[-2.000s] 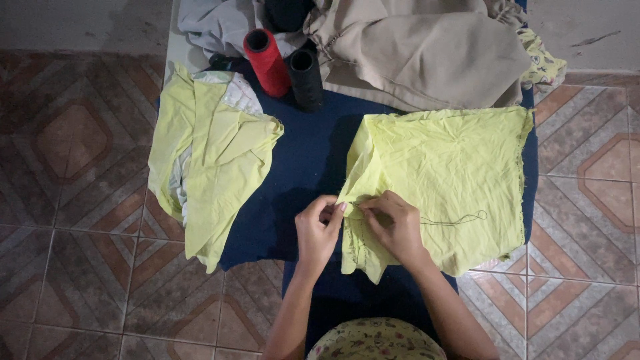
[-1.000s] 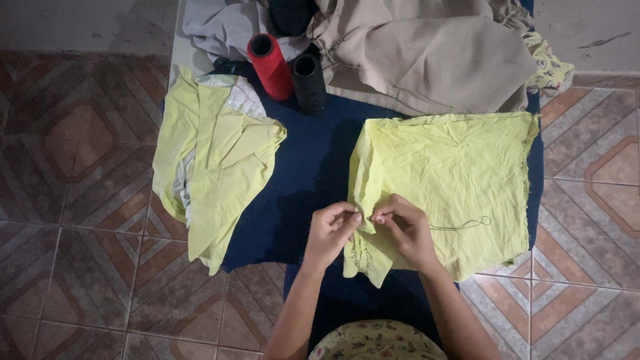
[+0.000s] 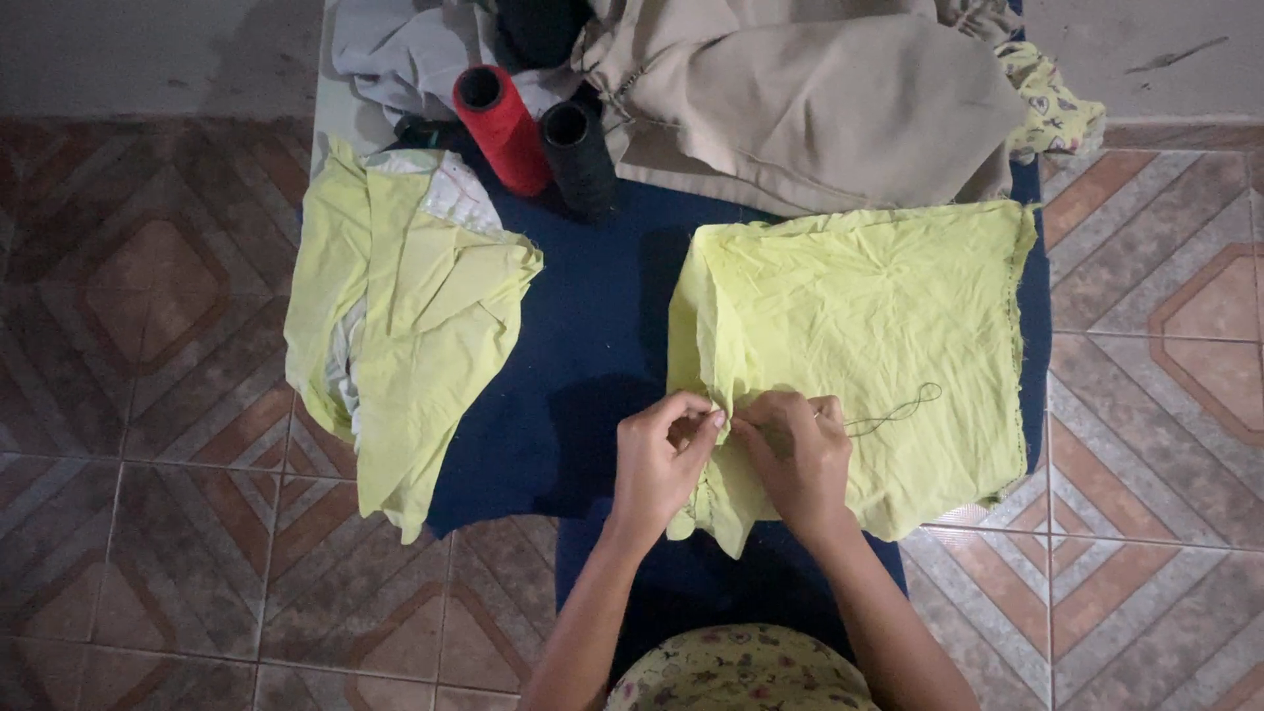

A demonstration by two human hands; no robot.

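A wrinkled yellow-green fabric piece lies on dark blue cloth, its left edge folded over. My left hand pinches that folded edge between thumb and fingertips. Close by on the right, my right hand has its fingertips drawn together at the same fold. A dark thread trails rightward from it across the fabric and ends in a loop. Whether a needle is between the right fingers cannot be made out. Dark stitches show along the fabric's lower left edge.
Another yellow-green fabric piece with white patterned cloth lies at left. Behind stand a red thread cone and a black thread cone. A beige garment and grey cloth are heaped at the back. Tiled floor surrounds the work surface.
Both hands have stayed close together at the fabric's left edge while their fingers shifted. The fold there has changed shape.
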